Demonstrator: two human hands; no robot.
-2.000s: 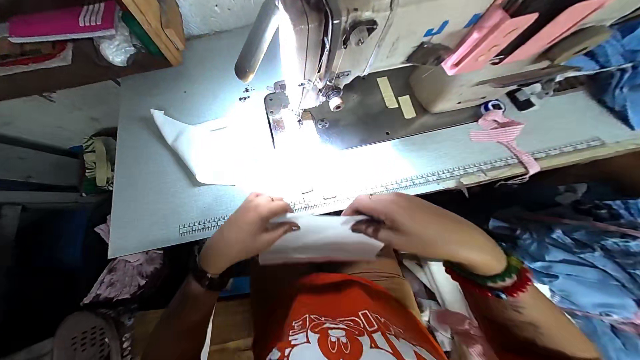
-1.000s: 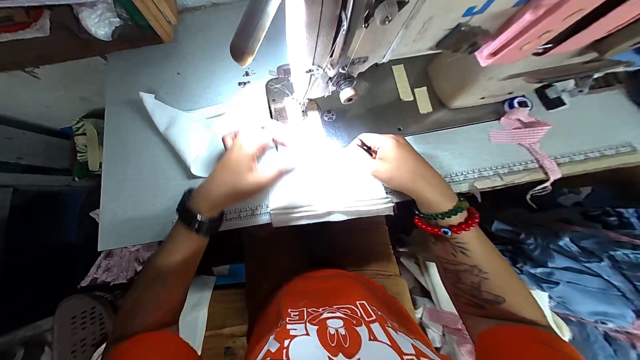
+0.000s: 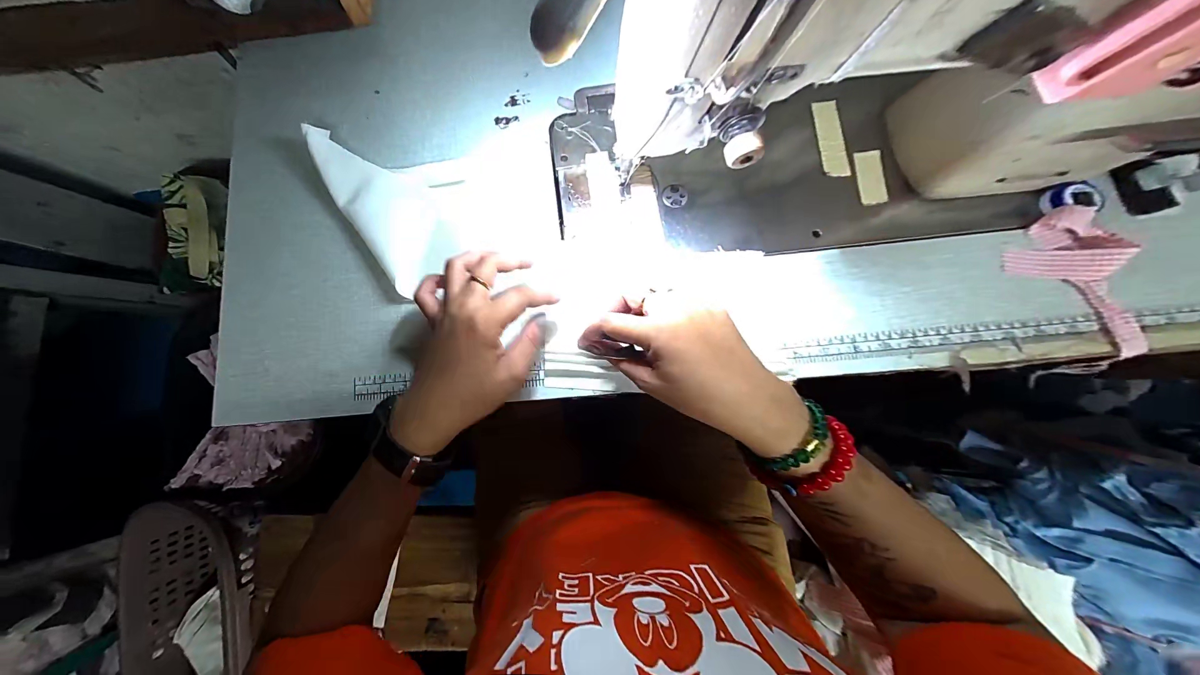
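Observation:
White fabric in folded layers (image 3: 581,375) lies at the table's front edge, under the glare of the sewing machine's lamp. My left hand (image 3: 483,328) rests with fingers spread on the fabric's left side. My right hand (image 3: 680,356) pinches at the layers, thumb and forefinger together; what exactly is between them is hard to see. Behind the hands stands the sewing machine's needle area (image 3: 626,178), partly washed out by light. Another white cloth piece (image 3: 375,206) lies to the left, its corner pointing to the back left.
A measuring tape (image 3: 937,337) runs along the table's front edge. Pink striped fabric strip (image 3: 1073,253) lies at the right, beside a small blue-rimmed round item (image 3: 1072,197). Blue cloth (image 3: 1116,525) is heaped below right. A brown perforated clog (image 3: 178,581) is at lower left.
Two seconds ago both hands held the white fabric at the front edge; it now lies on the table. Since one second ago my right hand has come nearer the front edge. The view has moved closer.

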